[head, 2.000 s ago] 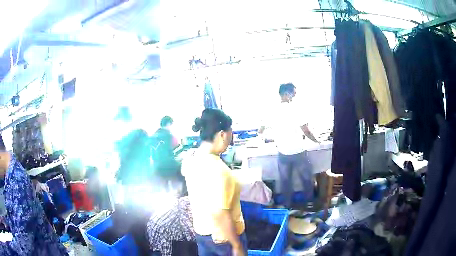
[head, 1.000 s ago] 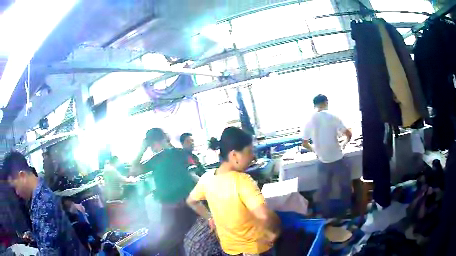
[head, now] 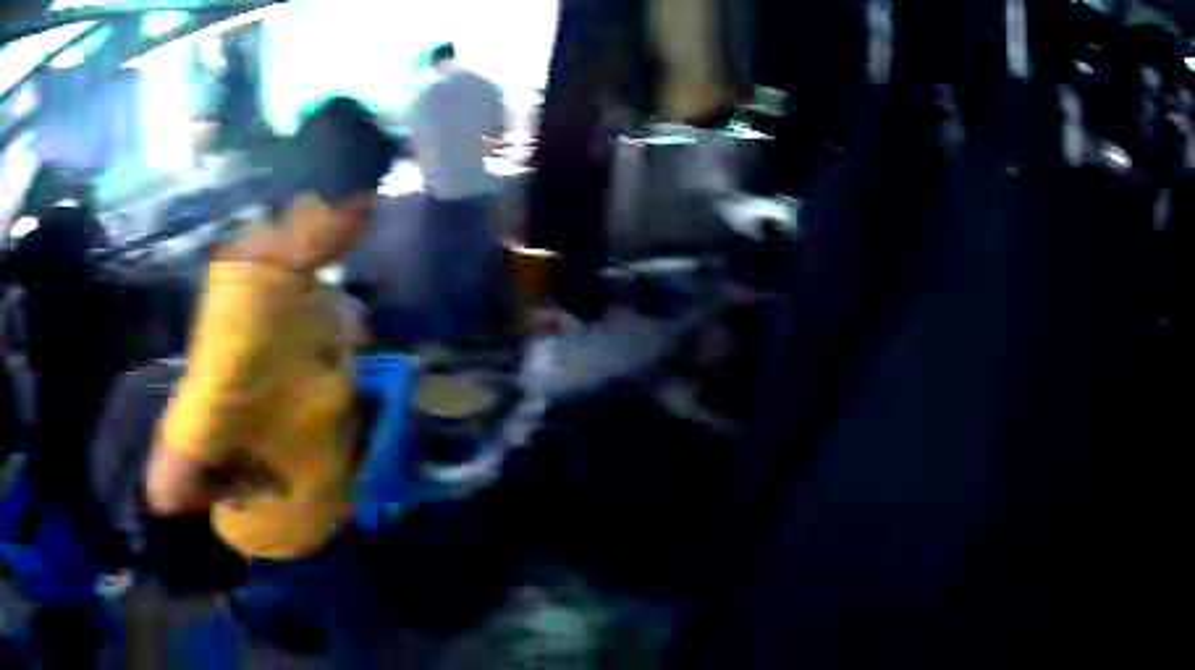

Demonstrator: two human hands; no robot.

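Neither of my hands shows in the picture. Dark trousers [head: 917, 393] hang very close in front of me and fill the right side; they are blurred and nearly black. Small pale shiny spots show along their top. More dark garments [head: 570, 144] hang at top centre, beside a tan garment [head: 688, 59]. The frame is dark and smeared, so single pieces and hangers cannot be told apart.
A person in a yellow top [head: 282, 406] stands close at the left. A blue crate [head: 387, 439] is beside them. A person in a pale top [head: 455, 131] stands further back. A round pale thing [head: 455, 397] and dark heaps [head: 564, 484] lie on the floor.
The view has swung right and down, so people and crate shift left and the hanging dark garments fill the right side. The picture has become darker and blurred.
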